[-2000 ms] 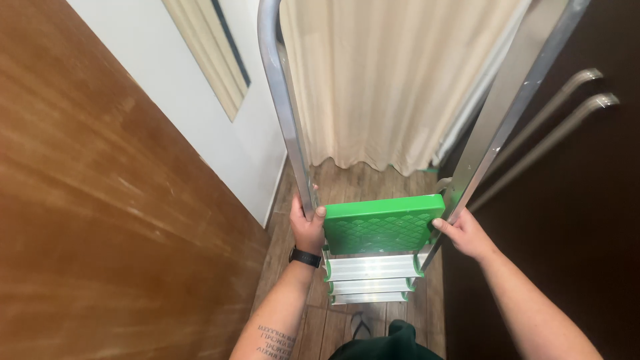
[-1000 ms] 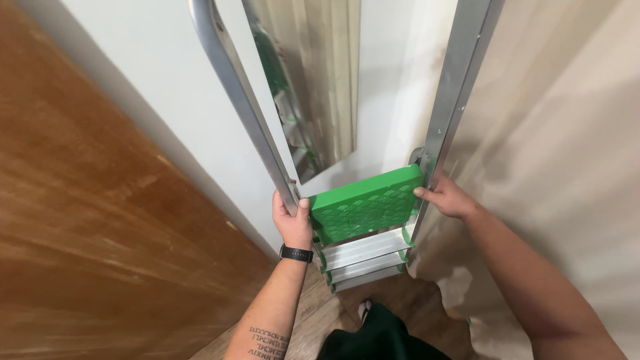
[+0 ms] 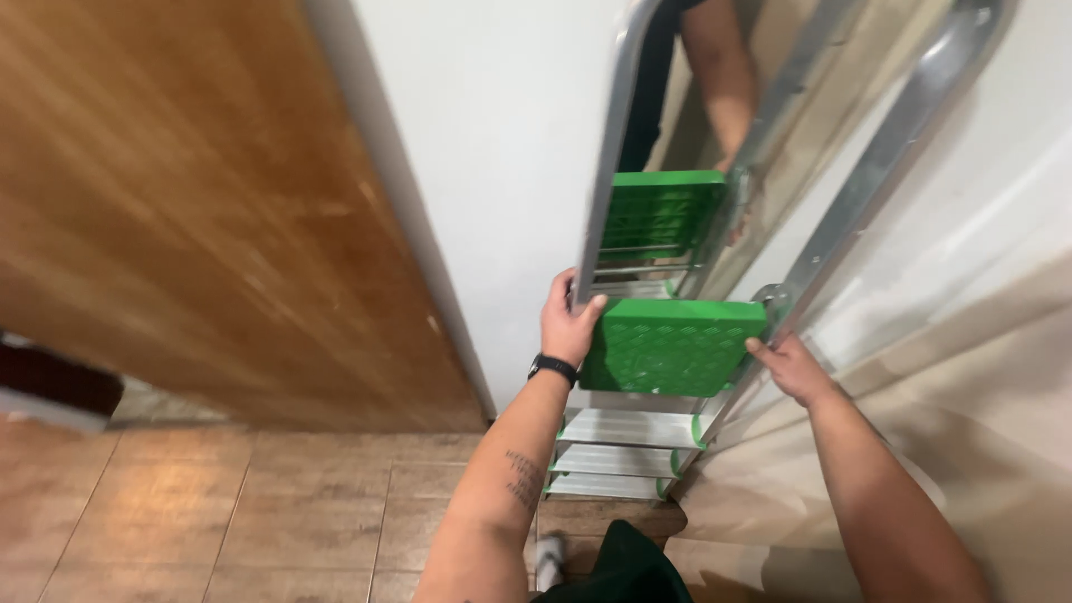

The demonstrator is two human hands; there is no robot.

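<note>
A metal step ladder (image 3: pixel 620 429) with a green plastic top platform (image 3: pixel 670 347) stands upright in front of me, its silver steps below the platform. My left hand (image 3: pixel 571 322) grips the left rail beside the platform's edge, thumb on the green plastic; a black watch is on that wrist. My right hand (image 3: pixel 787 364) holds the right rail by the hinge, with the thumb against the platform's right edge. The fingers behind both rails are partly hidden.
A wall mirror (image 3: pixel 695 126) behind the ladder reflects the platform and an arm. To the left is a wooden door (image 3: pixel 209 209) beside a white wall (image 3: pixel 477 167). A beige curtain (image 3: pixel 963 402) hangs close on the right, above the tiled floor (image 3: pixel 310 502).
The view has swung left, from the curtain to the mirror and wall, and the ladder has turned along with it. Both hands keep hold of the ladder beside the platform.
</note>
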